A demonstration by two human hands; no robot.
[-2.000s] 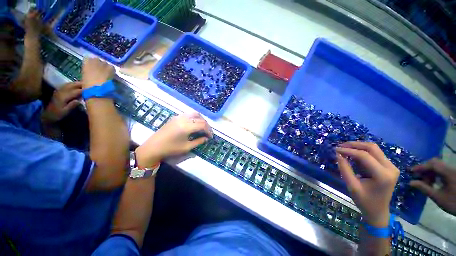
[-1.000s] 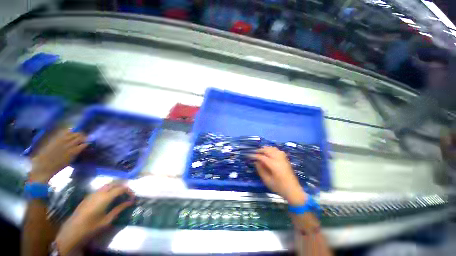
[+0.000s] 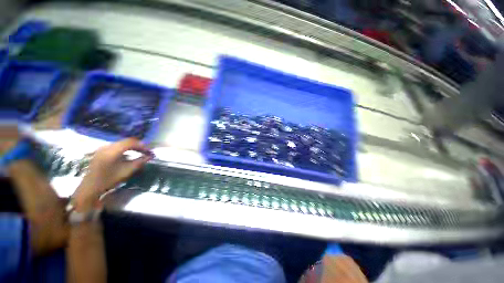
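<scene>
My left hand (image 3: 110, 166), with a wristwatch, is over the near side of the board track, just below the small parts bin (image 3: 72, 113). Its thumb and fingertip pinch what looks like a small dark component (image 3: 148, 155), blurred. My right hand (image 3: 337, 270) is at the bottom edge, blurred and cut off; a blue wrist band shows, but its fingers cannot be made out. The large blue bin (image 3: 282, 97) holds a heap of silvery and dark components (image 3: 276, 141) in its near half. Green PCB panels (image 3: 243, 193) lie in the track.
A red tray (image 3: 194, 84) stands between the bins. Another small bin (image 3: 30, 88) and a green pile (image 3: 58, 47) are at the left. A neighbour's blue-banded arm (image 3: 33, 193) reaches in at the left edge. The pale line rail (image 3: 221, 219) runs along the near edge.
My right hand has left the large bin and is down at the bottom edge. My left hand stays near the track. The view has swung, so the large bin now sits near the middle.
</scene>
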